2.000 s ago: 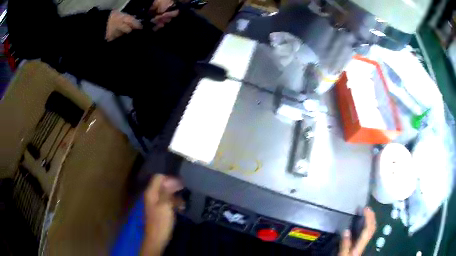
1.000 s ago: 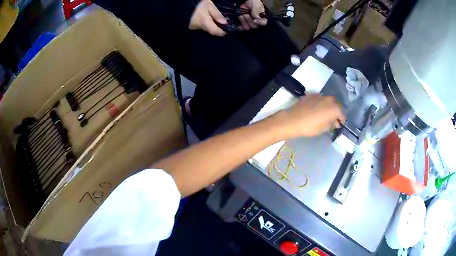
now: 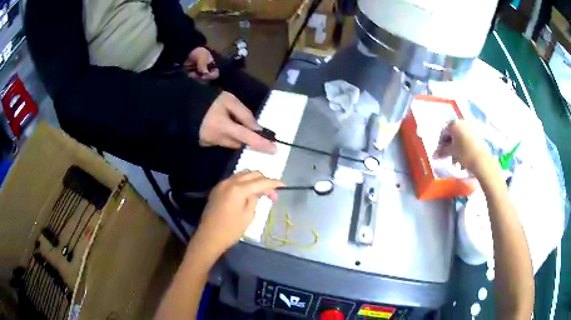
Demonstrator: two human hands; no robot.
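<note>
My left hand (image 3: 235, 203) holds a stem assembly (image 3: 297, 187) by its left part, with a white disc (image 3: 324, 187) at its right end, over the grey base plate (image 3: 407, 244). A second stem assembly (image 3: 313, 150) lies behind it, its disc end (image 3: 371, 164) at the nest block (image 3: 352, 164) below the press head (image 3: 389, 119). A coworker's hand (image 3: 235, 125) is at that stem's black head. My right hand (image 3: 460, 147) is in the orange box (image 3: 432, 184) with white contents; its fingertips are blurred, so I cannot tell if they hold anything.
The slotted clamp bar (image 3: 366, 215) stands in front of the nest. Yellow bands (image 3: 288, 234) lie by the white support pad (image 3: 285, 119). A carton of black stems (image 3: 119, 237) is at left. A white roll (image 3: 473, 231) and plastic (image 3: 538, 187) are right. The machine head (image 3: 426, 25) is above.
My left hand has drawn back from the nest and now holds a stem with a disc. My right hand has come into view in the orange box. The coworker's hand has reached to the other stem.
</note>
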